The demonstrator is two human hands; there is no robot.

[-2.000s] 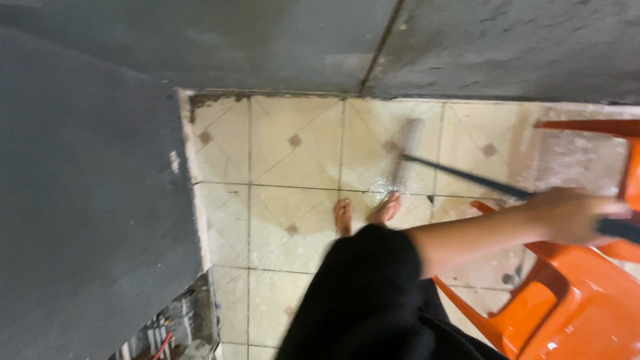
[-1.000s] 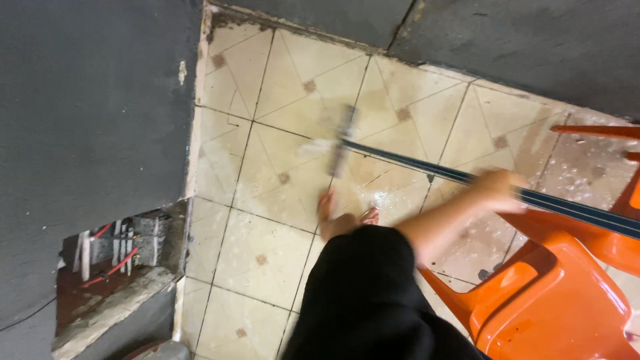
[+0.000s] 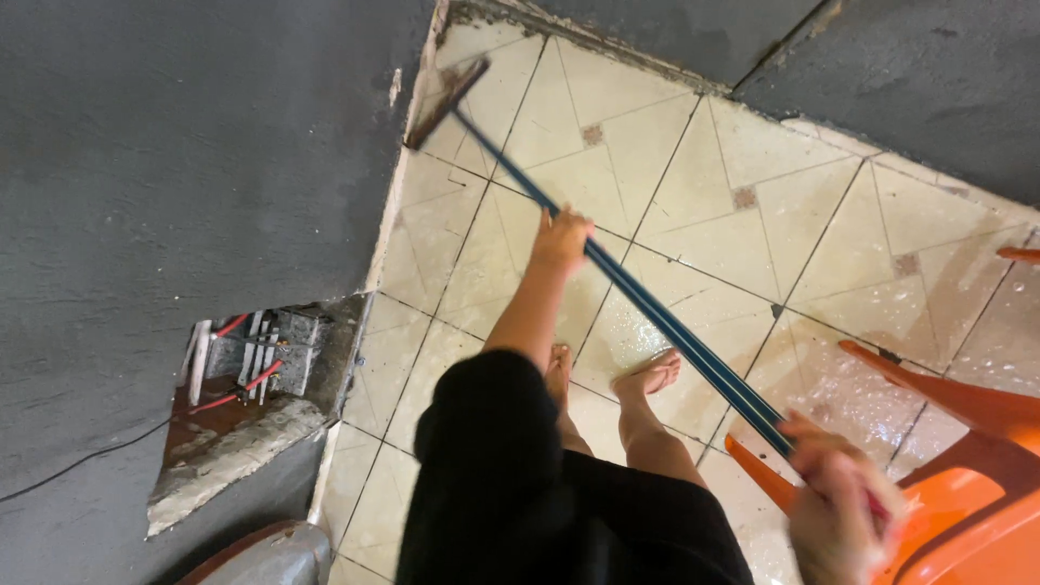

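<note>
A floor squeegee with a long dark blue-green handle (image 3: 666,323) slants across the view. My left hand (image 3: 563,237) grips the handle partway along. Near its upper end, at the lower right, my right hand (image 3: 841,496) is closed around it, slightly blurred. The squeegee's head (image 3: 448,104) rests on the tiled floor (image 3: 561,175) at the corner, one end against the foot of the left wall. Water glistens on the tiles around my bare feet and to the right.
Orange plastic chairs (image 3: 951,496) stand at the lower right, close to my right hand. Dark grey walls (image 3: 203,162) border the floor. A broken opening in the left wall shows pipes and red tubing (image 3: 244,390). A grey rounded object (image 3: 276,561) lies at the bottom left.
The squeegee head has moved left across the tiles to the wall corner. My left hand, not distinguishable on the handle earlier, now shows on its middle. The view has turned somewhat.
</note>
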